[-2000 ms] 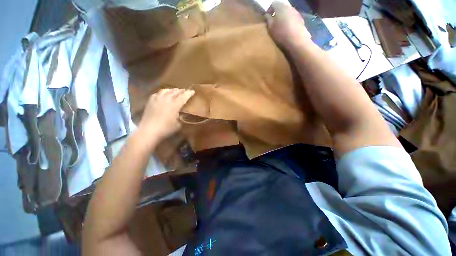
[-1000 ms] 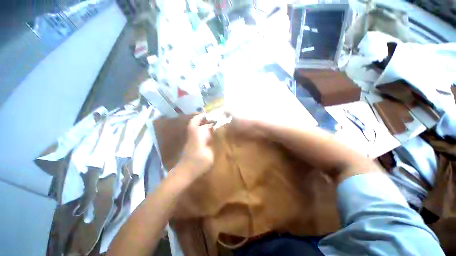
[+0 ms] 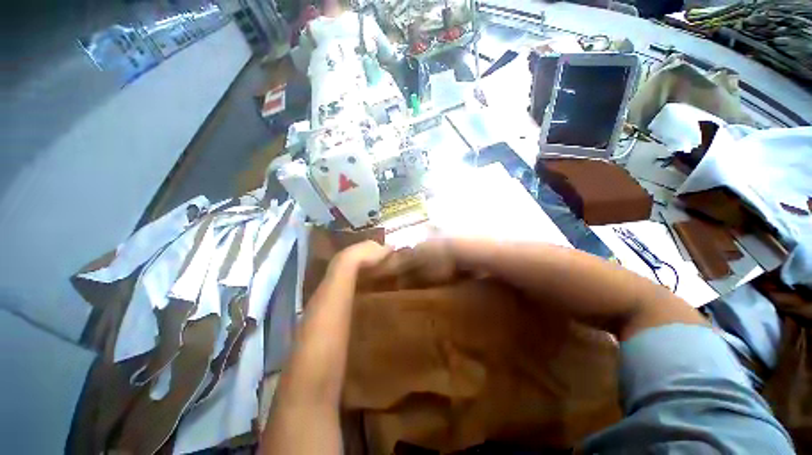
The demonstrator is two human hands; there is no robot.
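Note:
A tan-brown garment panel lies over the table edge and hangs toward my lap. My left hand and my right hand are close together at its far edge, just in front of the machine head, and grip the cloth there. My right hand is blurred and the fingers of both are partly hidden. The white pattern sewing machine head with a red triangular logo stands beyond. The brass-yellow clamp foot shows under it, past my hands.
White pocket bags with brown bands drape at left. A control panel stands at back right behind a dark-brown stack. Snips lie on white paper. White cloth is heaped at far right. The bed plate glares.
My hands moved from apart on the panel to together near the machine head, and now sit slightly lower than the clamp foot. The view tilted up, showing the machine and screen. The panel's far edge looks flatter.

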